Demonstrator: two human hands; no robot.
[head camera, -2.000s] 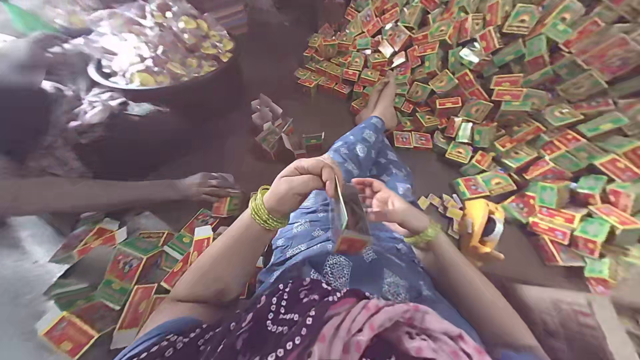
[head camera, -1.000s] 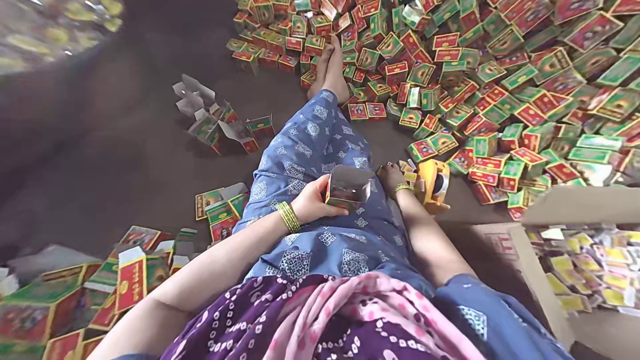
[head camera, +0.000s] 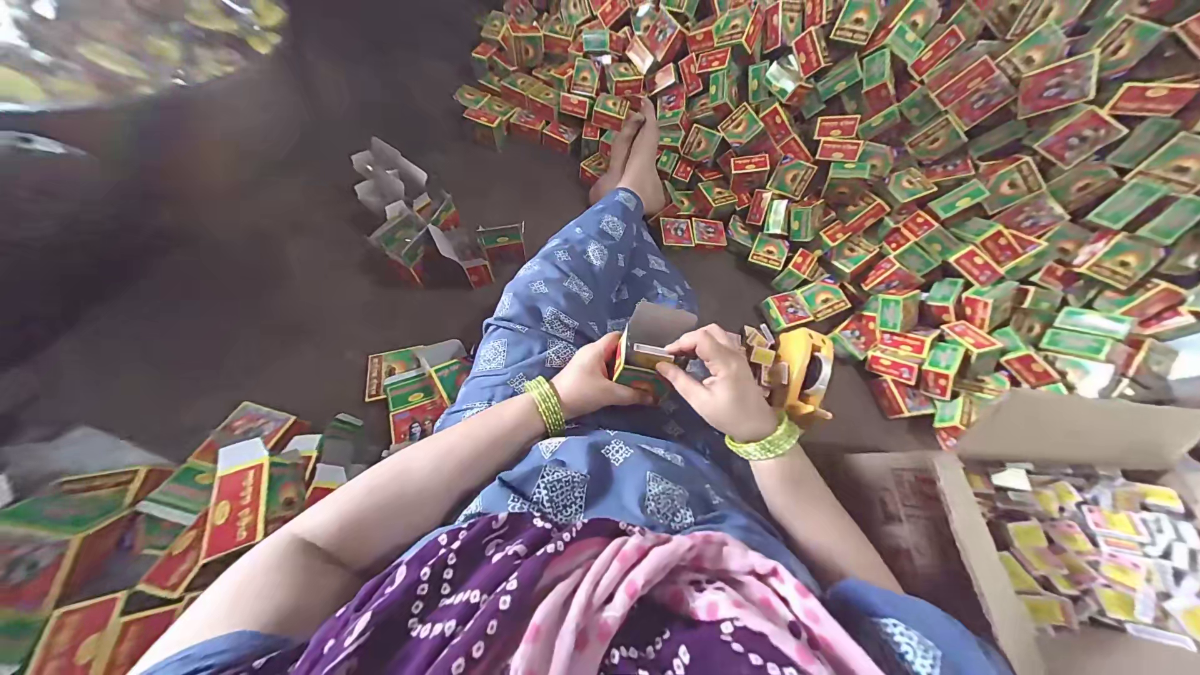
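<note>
Above my lap, my left hand (head camera: 600, 377) holds a small printed cardboard box (head camera: 647, 377) by its left side, its grey inner flap standing up. My right hand (head camera: 720, 380) pinches a small white-edged piece (head camera: 653, 352) at the box's open top; whether it is a packet or a flap I cannot tell. Right of that hand stands a yellow tape dispenser (head camera: 806, 373), with a few small yellow packets (head camera: 761, 356) against its left side. The inside of the held box is mostly hidden.
Many red and green boxes (head camera: 975, 262) are heaped ahead and to the right. Flattened or part-folded boxes (head camera: 239, 497) lie at left. Open-flapped boxes (head camera: 403, 234) stand beyond my legs. A carton (head camera: 975, 544) of small packets is at lower right, a tub (head camera: 122, 94) at upper left.
My right hand has come from beside the tape dispenser to the box in my left hand. The other person's hand seen at left two seconds ago is out of view. The view has shifted.
</note>
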